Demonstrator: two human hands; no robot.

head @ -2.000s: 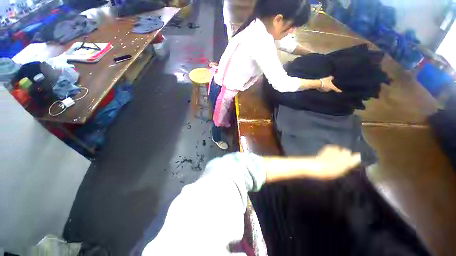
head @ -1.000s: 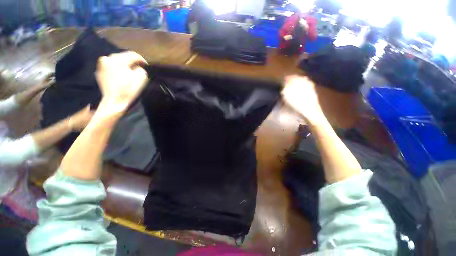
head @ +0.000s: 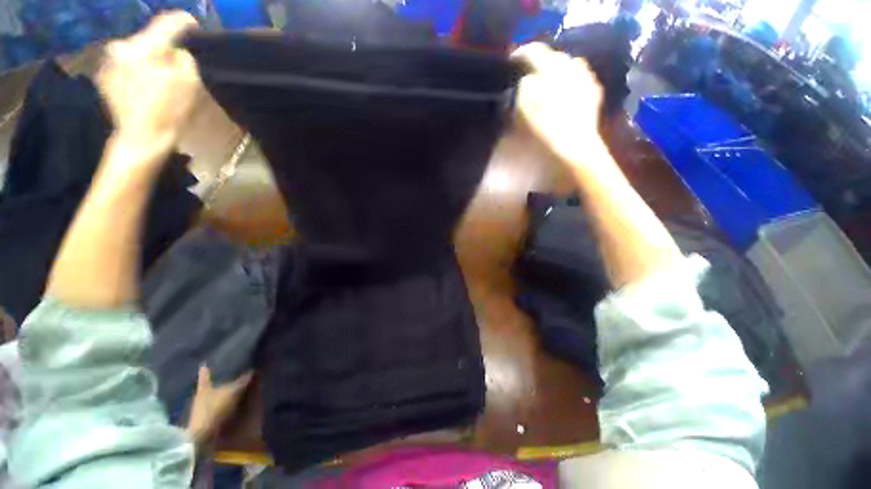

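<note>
A black garment [head: 372, 143] is stretched out above the table in front of me, its waistband straight between my hands. My left hand [head: 153, 81] grips the waistband's left end. My right hand [head: 562, 95] grips its right end. The garment narrows downward, and its lower part hangs over the neat black stack [head: 377, 372] near the table's front edge. Where garment and stack meet is hard to tell. A grey garment [head: 196, 306] lies left of the stack.
A loose dark pile [head: 563, 277] lies on the brown table [head: 497, 329] to the right. Blue bins [head: 726, 167] and a grey-white bin [head: 817, 277] stand beyond. Black pieces [head: 48, 181] lie far left. Another person's hand [head: 215, 401] touches the grey garment.
The held garment has been raised and moved away from me, with its waistband pulled wider. The other person's hand now shows low beside the stack.
</note>
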